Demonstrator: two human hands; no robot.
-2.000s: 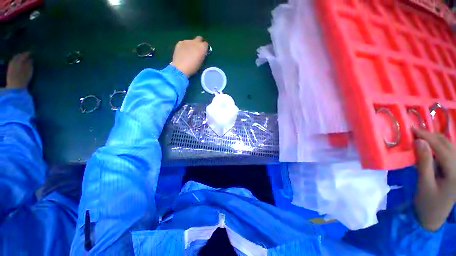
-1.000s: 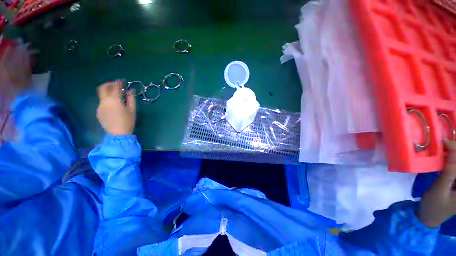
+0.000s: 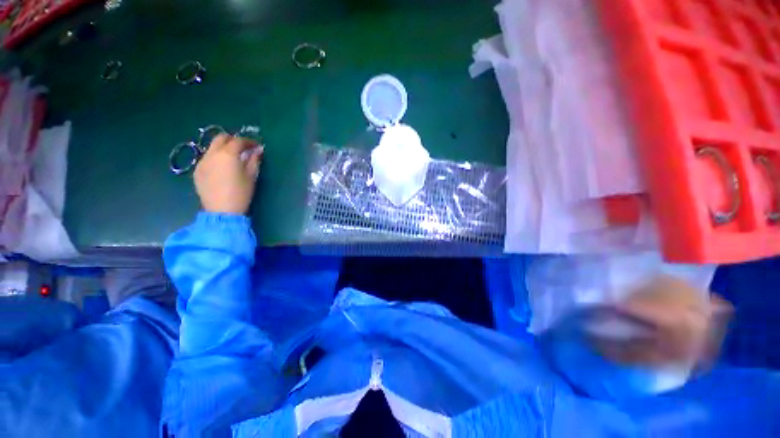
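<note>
My left hand (image 3: 227, 175) is over a group of silver metal rings on the green bench; one ring (image 3: 184, 156) lies left of it, and others show at its fingertips, partly covered. Whether the fingers grip one is unclear. My right hand (image 3: 671, 321) is strongly blurred below the red tray (image 3: 671, 192), over white sheets; I cannot tell what it holds. Rings sit in the tray's near pockets, one at the near left corner (image 3: 720, 184). The white bottle (image 3: 400, 164), its round lid (image 3: 384, 101) open, stands on clear plastic film.
Further rings (image 3: 309, 56) lie towards the back of the bench. Film and a grey mesh mat (image 3: 342, 224) lie at the front edge. Thin white sheets (image 3: 556, 154) lie beside the red tray. More sheets (image 3: 43, 205) are at the left. Another person's blue sleeve (image 3: 77, 368) shows lower left.
My left hand came back from beyond the bottle to the rings at the left, and has since shifted slightly right. My right hand has left the tray, moving down and left. The view shifted.
</note>
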